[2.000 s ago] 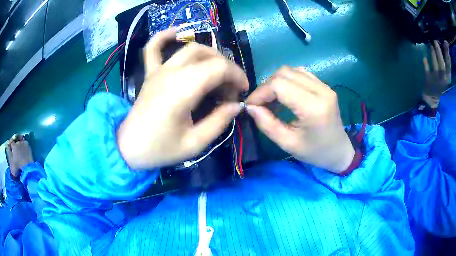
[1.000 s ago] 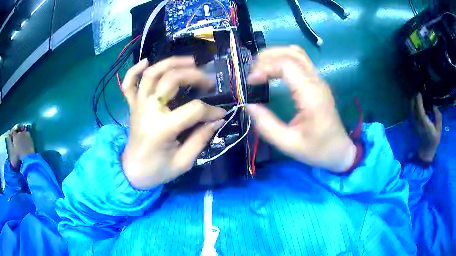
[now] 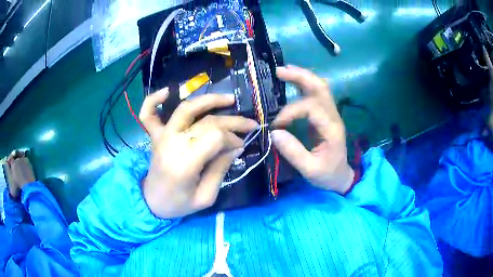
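The black unit (image 3: 162, 70) lies in front of me, with a wire harness (image 3: 256, 81) running lengthwise along its right side. A thin white cable tie (image 3: 253, 135) meets the harness near the unit's near end. My left hand (image 3: 189, 157) is over the unit's near left part, its thumb and a finger pinching the tie's left side. My right hand (image 3: 316, 135) is just right of the harness, thumb and index fingertips together at the tie; the pinched part is hidden. A white cable (image 3: 251, 169) curves below the fingers.
A blue circuit board (image 3: 208, 24) is at the unit's far end. Red and black leads (image 3: 111, 103) loop outside its left side. Pliers (image 3: 322, 35) lie at the back right, a clear bag (image 3: 116, 32) back left. Another black unit (image 3: 457, 70) and co-workers' sleeves are at the sides.
The right fingers have come in from apart to the tie. The left hand has stayed at the harness, its fingers shifted slightly. The co-worker's hand at the right has moved off the bench edge.
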